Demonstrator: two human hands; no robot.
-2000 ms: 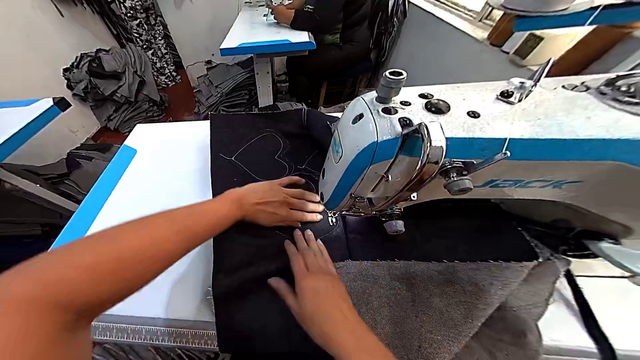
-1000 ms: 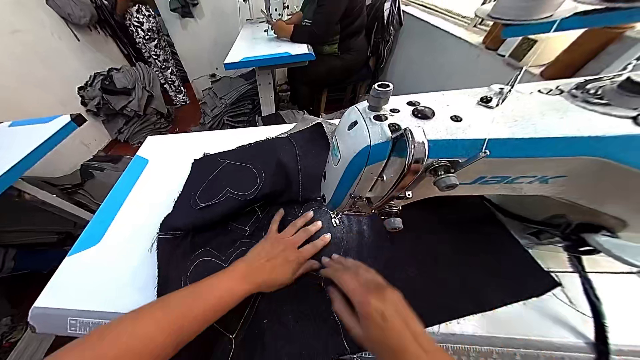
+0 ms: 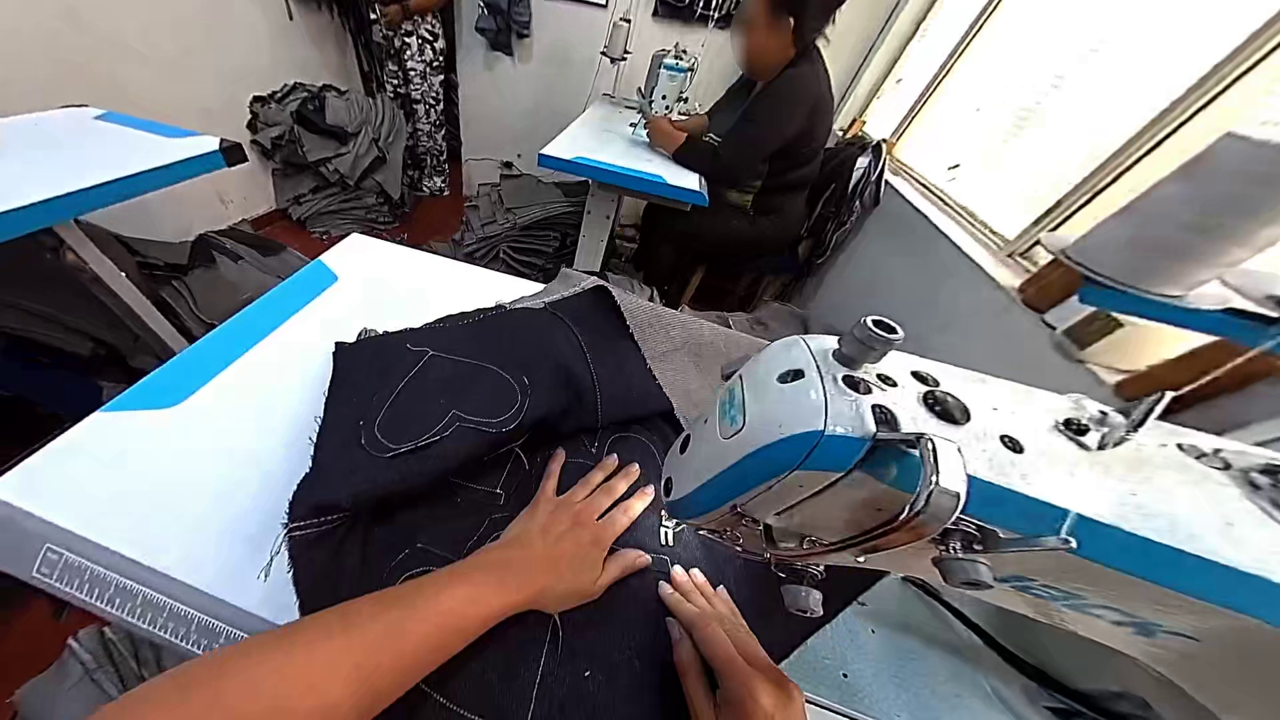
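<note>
Dark denim fabric [image 3: 450, 500] with heart shapes stitched in pale thread lies on the white sewing table, its left edge frayed. My left hand [image 3: 570, 535] rests flat on it, fingers spread, just left of the presser foot [image 3: 667, 528]. My right hand [image 3: 725, 640] touches the fabric in front of the foot, fingers close together and pointing up-left. The head of a white and blue Jack sewing machine [image 3: 770, 440] stands over the fabric's right side. The needle itself cannot be made out.
A ruler strip [image 3: 130, 600] runs along the table's front edge. A grey textured cloth [image 3: 680, 345] lies behind the denim. Beyond, a person [image 3: 760, 130] sits at another sewing machine [image 3: 668, 85]; another person stands near piled grey fabric [image 3: 330, 150]. A thread cone [image 3: 1180, 220] is at right.
The denim has turned and shifted under the foot, and the grey cloth seen in front two seconds ago now shows behind it. Both hands remain on the fabric. The view has swung noticeably.
</note>
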